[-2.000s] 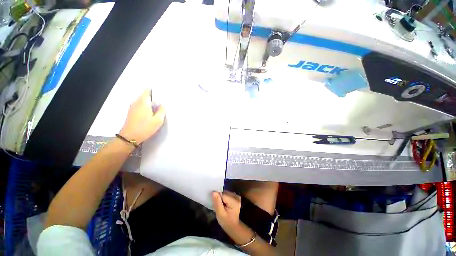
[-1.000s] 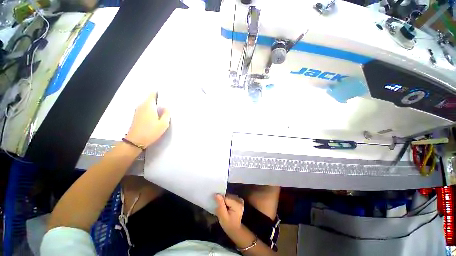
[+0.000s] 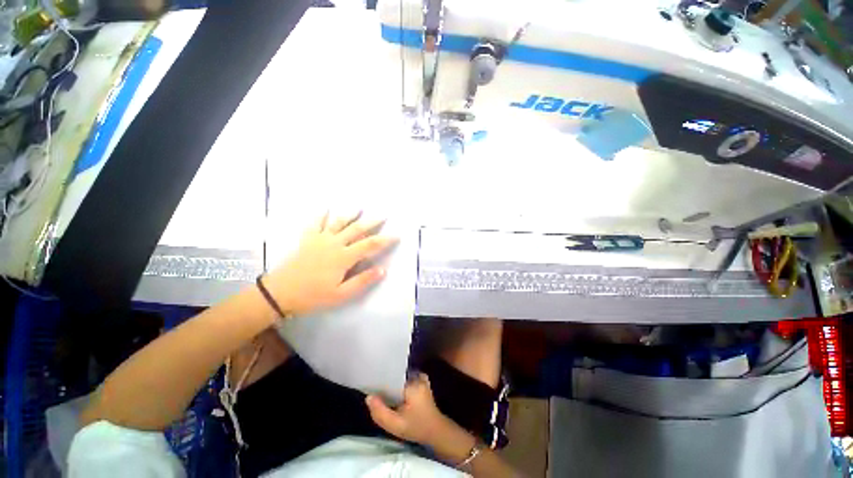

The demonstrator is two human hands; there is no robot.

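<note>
A pale grey-white fabric panel [image 3: 360,341] runs from under the needle end of the white sewing machine [image 3: 561,70] over the table's front edge towards my lap. Its upper part blends into the white table. My left hand [image 3: 341,261] lies flat on the panel with its fingers spread. My right hand [image 3: 409,411] holds the panel's lower right corner between thumb and fingers, below the table edge. The presser foot [image 3: 426,124] is at the panel's far end; glare hides the detail there.
A long black strip [image 3: 159,140] lies left of the panel. Dark green-black snips [image 3: 606,243] lie at the right. Grey cut pieces [image 3: 655,425] hang at lower right. A red crate [image 3: 825,373] is at far right, a blue crate [image 3: 201,415] at lower left.
My left hand has let go of the panel's left edge, moved right and towards me, and opened flat on it. My right hand has moved slightly down and left, with the panel's corner.
</note>
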